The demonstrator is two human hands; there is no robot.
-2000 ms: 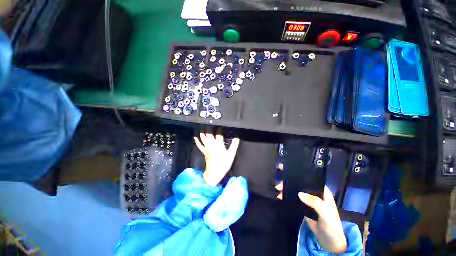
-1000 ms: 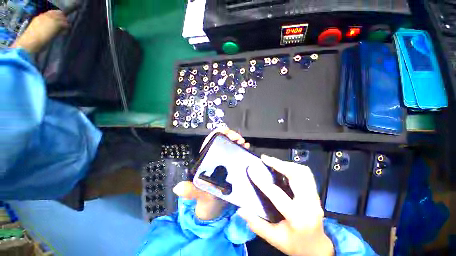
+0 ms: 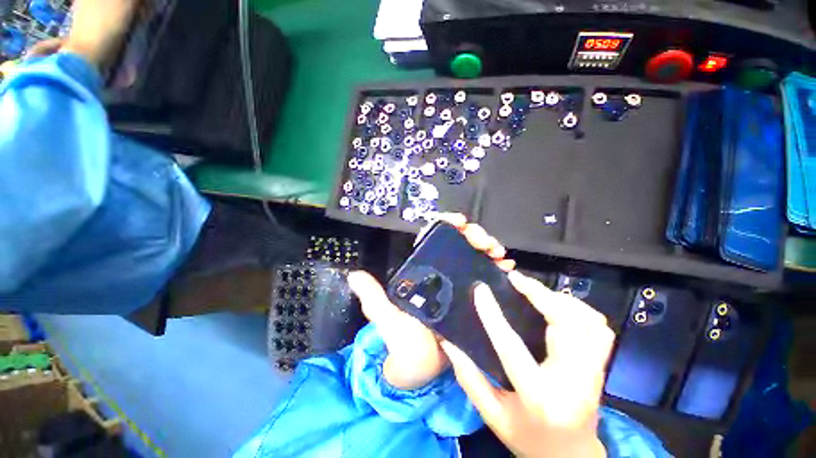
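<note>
A dark phone rear cover (image 3: 461,291) is held tilted in front of me, its round camera area towards the lower left. My left hand (image 3: 407,335) grips its left end, with the thumb at the near edge and fingertips showing past the far edge. My right hand (image 3: 546,367) is on its right part, with fingers lying over the surface. Two covers with ringed lenses (image 3: 641,344) (image 3: 711,358) lie in slots at the right, and another is partly hidden behind my right hand.
A black parts tray (image 3: 528,201) holds scattered rings (image 3: 403,161). Dark blue panels (image 3: 750,179) and cyan panels (image 3: 803,152) stand at the right. A black machine (image 3: 528,45) is behind. A blister tray (image 3: 309,309) is lower left. Another person's blue sleeve (image 3: 89,197) reaches in from the left.
Two seconds ago my hands were apart over the slots. The cover, seen bright with glare one second ago, now looks dark and lies at a different angle. The bench has shifted right in view.
</note>
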